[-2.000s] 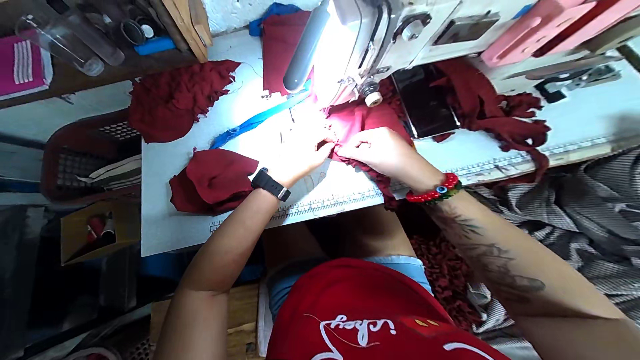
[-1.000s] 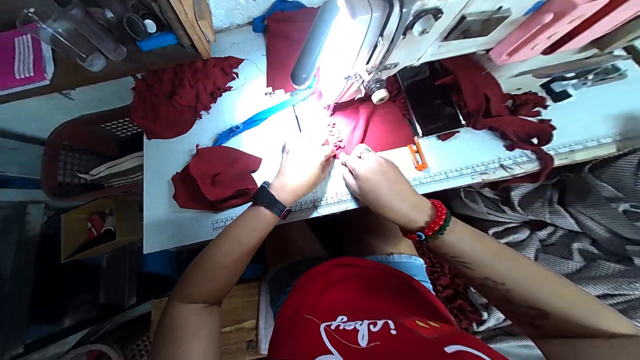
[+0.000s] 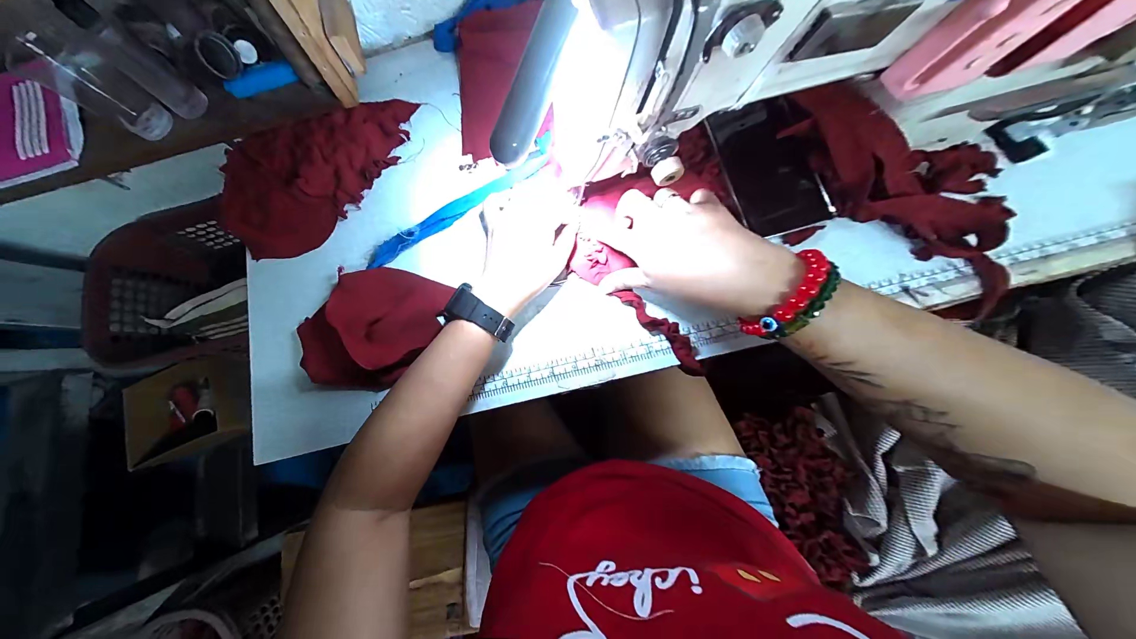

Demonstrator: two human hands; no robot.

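Note:
Under the bright lamp of the sewing machine (image 3: 657, 80), a piece of dark red fabric (image 3: 596, 253) with a gathered strip lies beneath the needle area. My left hand (image 3: 530, 244), with a black watch at its wrist, rests at the left edge of this fabric; glare hides its fingertips. My right hand (image 3: 697, 244), wearing red and green beads, presses on the fabric from the right, fingers bent, thumb at the gathers. A ruffled strip (image 3: 661, 328) hangs from the fabric over the table's front edge. Whether either hand pinches the cloth is hard to see.
Red fabric pieces (image 3: 382, 324) and a ruffled piece (image 3: 306, 177) lie left on the white table (image 3: 293, 408). A blue strip (image 3: 453, 213) runs toward the machine. Right of my hand are a black phone-like object (image 3: 770, 169) and red fabric strips (image 3: 896, 177). A tape scale lines the front edge.
My right hand has moved up and to the right onto the fabric, away from my left hand. The orange tool seen beside it one second ago no longer shows.

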